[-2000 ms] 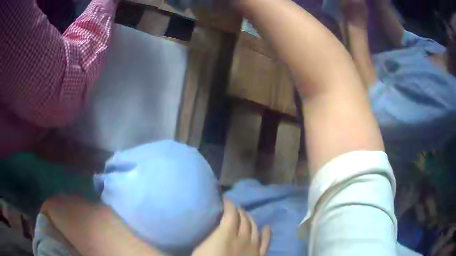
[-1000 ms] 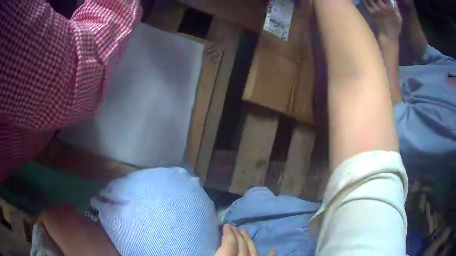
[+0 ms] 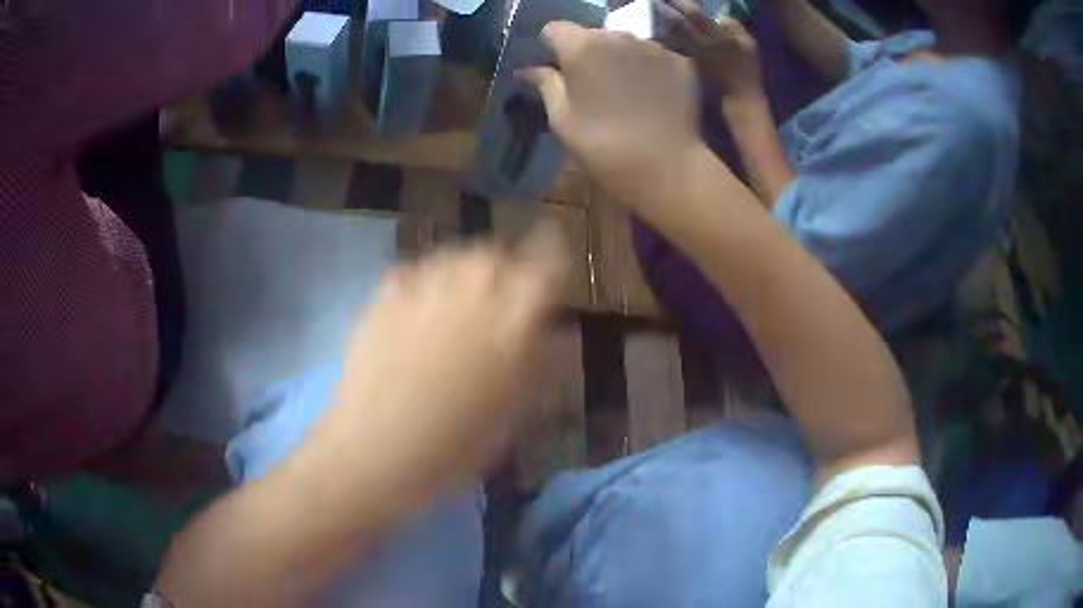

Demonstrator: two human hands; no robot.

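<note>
My right hand (image 3: 624,101) is at the upper middle, its fingers closed on the upper part of a pale blue-grey folding carton (image 3: 523,131) with a dark band. The carton hangs tilted above the brown cardboard. My left hand (image 3: 457,339) is blurred, raised over my left knee, with nothing seen in it; its finger pose is unclear. Several finished cartons (image 3: 410,77) stand upright at the top left, tops bright white.
A white sheet (image 3: 279,285) lies on the left. Wooden pallet slats (image 3: 653,380) show above my blue-clad knees. A person in a red checked sleeve (image 3: 71,273) is close at left. Another person's hand (image 3: 719,48) is at the upper right. A pale piece (image 3: 1015,564) is at lower right.
My right hand, out of the picture before, now shows with a carton. My left hand has risen from my lap. The view has shifted, showing the standing cartons at the top.
</note>
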